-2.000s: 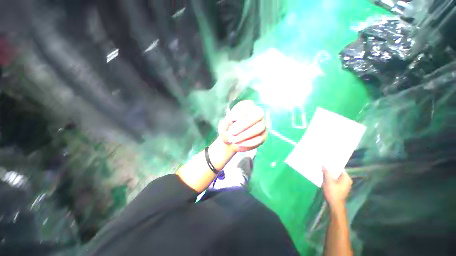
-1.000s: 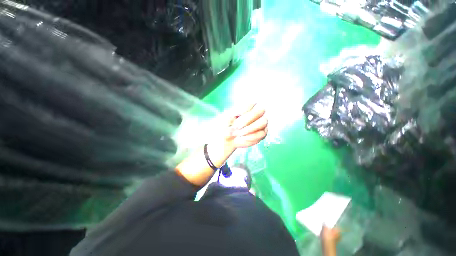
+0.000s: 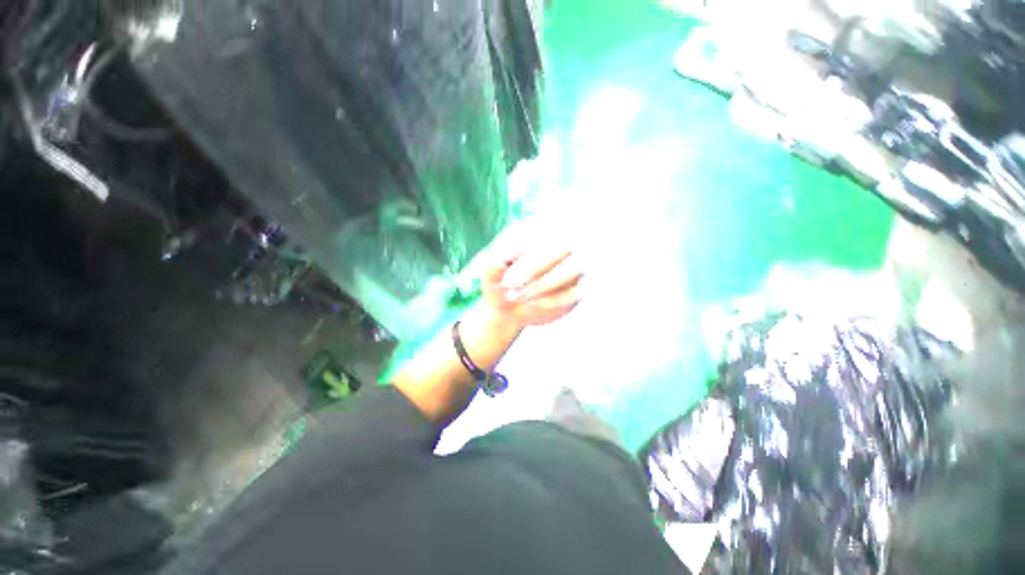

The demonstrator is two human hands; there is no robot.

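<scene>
My left hand (image 3: 537, 288), with a dark bracelet at the wrist, is near the middle of the picture with its fingers curled. Glare washes it out, and I cannot tell whether it holds anything. A very bright patch of light lies on the floor beside it. A white corner of the paper sheet (image 3: 695, 544) shows at the bottom edge. My right hand is out of the picture.
Garments in clear film (image 3: 337, 112) hang at the upper left. Dark shiny plastic-wrapped bundles (image 3: 821, 427) lie at the lower right, with more packs (image 3: 899, 135) at the upper right. The green floor (image 3: 837, 208) runs between them.
The wrapped bundles on the right have come nearer. The paper has dropped to the bottom edge and my right hand has left the picture. My left hand stays near the middle.
</scene>
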